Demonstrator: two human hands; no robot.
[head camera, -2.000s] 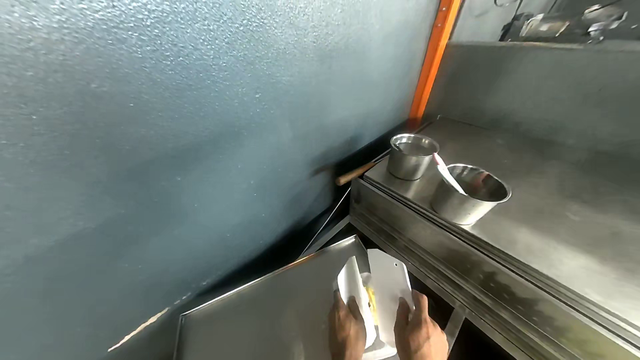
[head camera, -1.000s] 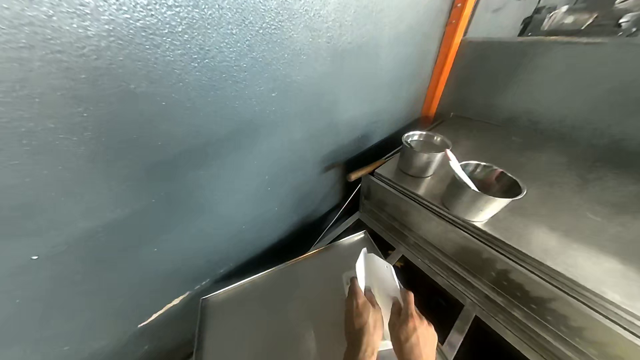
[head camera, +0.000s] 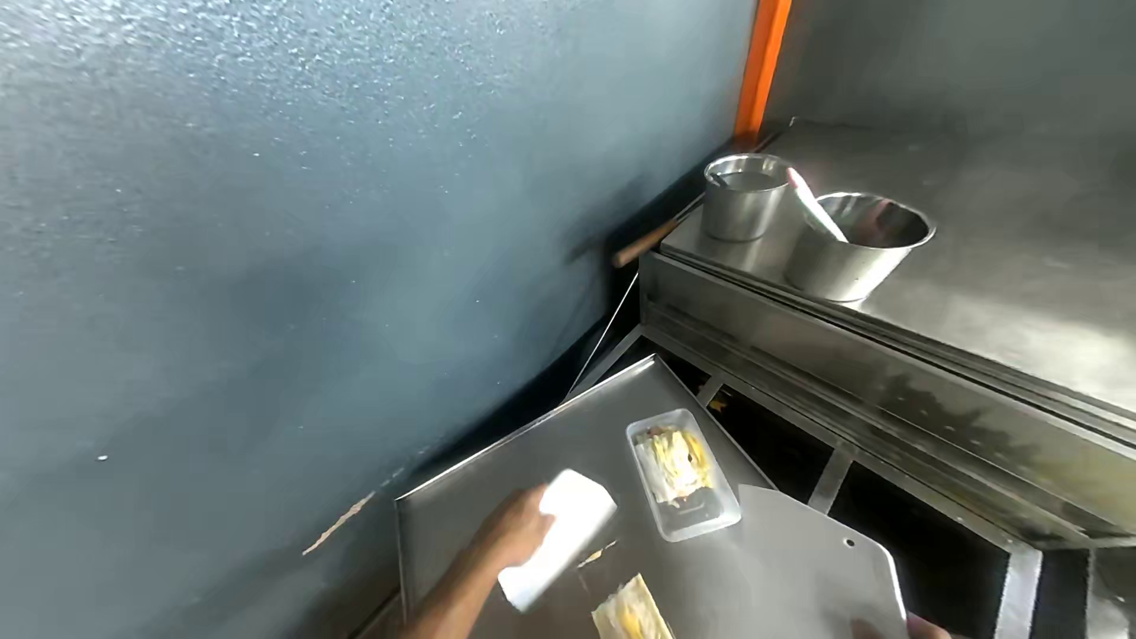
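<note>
My left hand (head camera: 517, 531) holds a white rectangular scraper or card (head camera: 561, 535) over the metal tray (head camera: 497, 475). At the bottom right edge, only a bit of my right hand (head camera: 925, 628) shows, at the edge of a broad flat plate with rounded corners and a small hole (head camera: 812, 564). Between them stands an uncovered clear plastic container (head camera: 682, 475) with yellow and white food in it. A piece of similar filled food (head camera: 633, 612) lies on the tray at the lower edge, and a small scrap (head camera: 596, 555) lies near the white piece.
Two steel containers, one smaller (head camera: 742, 200) and one wider (head camera: 852, 253), stand on the steel counter (head camera: 1003, 293); a white-handled utensil (head camera: 816, 206) leans in the wider one. A wooden handle (head camera: 643, 244) juts out by the wall. A metal frame with dark gaps runs below the counter.
My hands were close together holding white pieces with yellow food between them; now they are far apart. The plastic container with food shows plainly on the tray.
</note>
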